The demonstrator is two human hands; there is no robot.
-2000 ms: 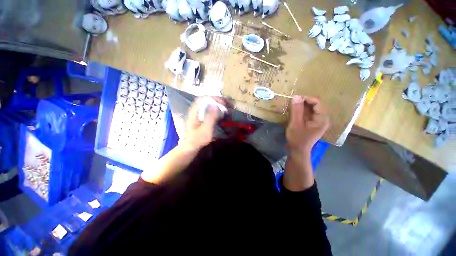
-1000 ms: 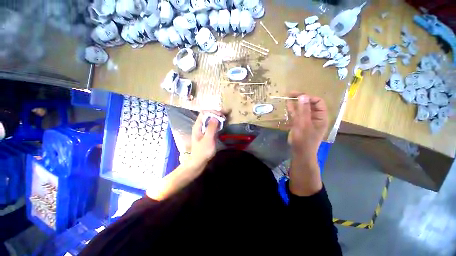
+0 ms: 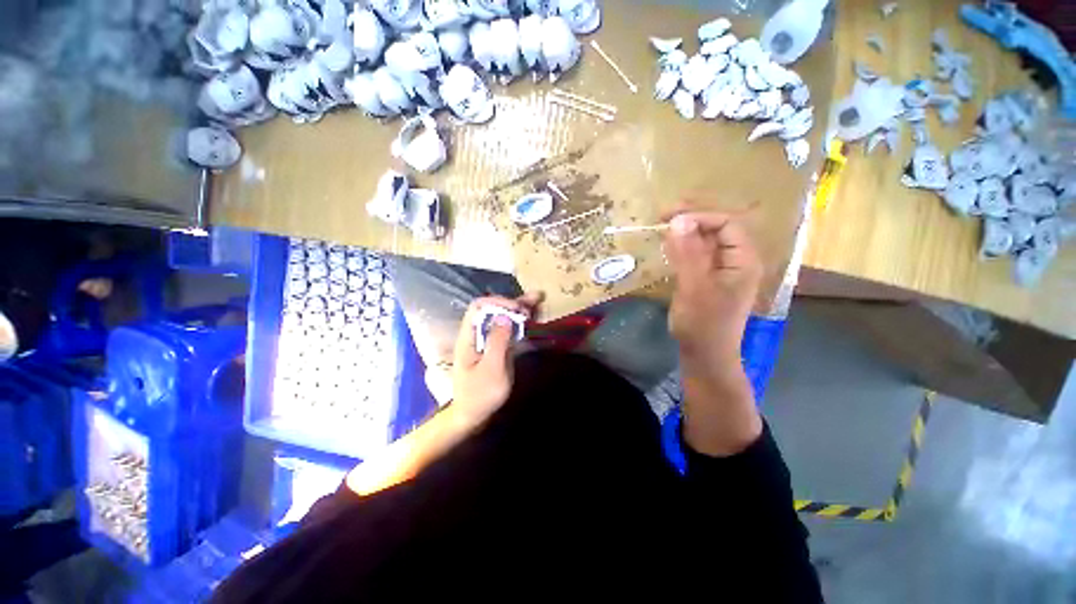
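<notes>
My left hand (image 3: 481, 360) is shut on a small white hollow shell (image 3: 500, 327) just off the table's front edge. My right hand (image 3: 714, 277) pinches a thin pale glue stick (image 3: 637, 228) over the table, its tip pointing left. Below the tip lies a white oval glue dish (image 3: 612, 270). A second glue dish (image 3: 531, 209) with blue-grey content lies further left on the stained area, with loose sticks beside it. Both hands are bare. What is inside the held shell is too small to tell.
A heap of white-grey shells (image 3: 401, 53) lies at the back left, with a few nearer. Small pieces (image 3: 732, 80) and a yellow-handled tool (image 3: 831, 174) lie right. A blue tray (image 3: 262, 342) with rows of white pieces stands left; blue stools are beyond.
My right hand has lifted the stick out of the near dish and holds it above. My left hand has turned the shell and lowered it nearer my body. The camera view has shifted.
</notes>
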